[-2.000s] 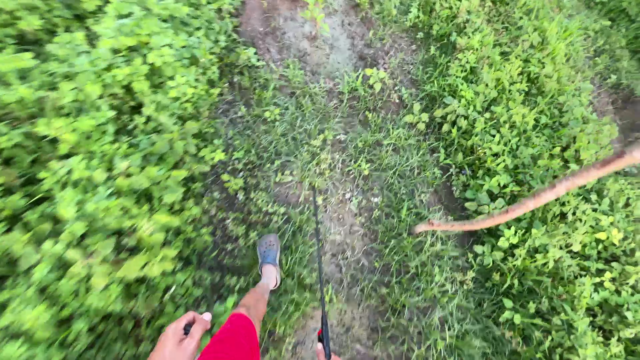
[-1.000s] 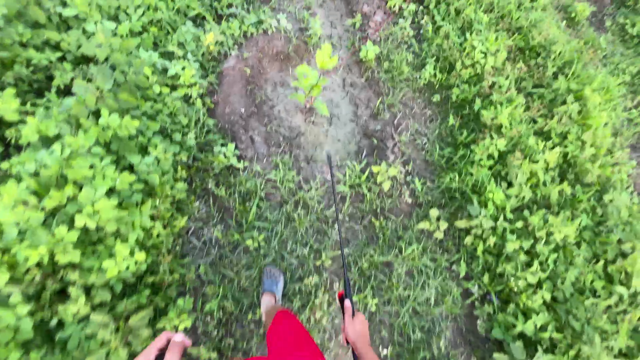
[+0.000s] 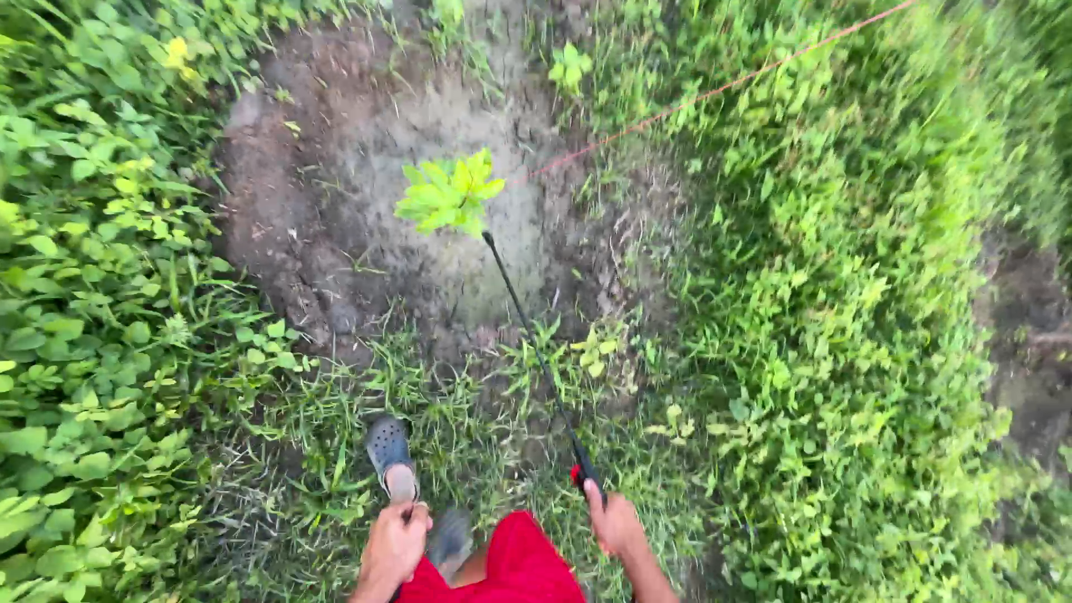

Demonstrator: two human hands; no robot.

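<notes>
My right hand (image 3: 615, 521) is closed round the black handle of a spray wand (image 3: 548, 368), whose red trigger shows near the thumb. The thin black lance slants up and left, its tip overlapping the view just below the bright leaves of a young plant (image 3: 450, 193). At the bottom, left of the red shorts, my left hand (image 3: 396, 540) is closed on a small dark thing, perhaps a lever handle, mostly hidden by the fingers. Whether the tip touches the plant cannot be told.
Bare soil (image 3: 335, 167) surrounds the young plant. Dense leafy growth (image 3: 75, 335) borders the left, with more greenery (image 3: 821, 352) on the right. A pinkish string (image 3: 720, 90) crosses the upper right. A clog (image 3: 388, 444) stands on the grass.
The view has advanced over the soil patch, and the young plant appears closer. My right hand and the wand have come further into view. The brown branch seen two seconds ago is out of view.
</notes>
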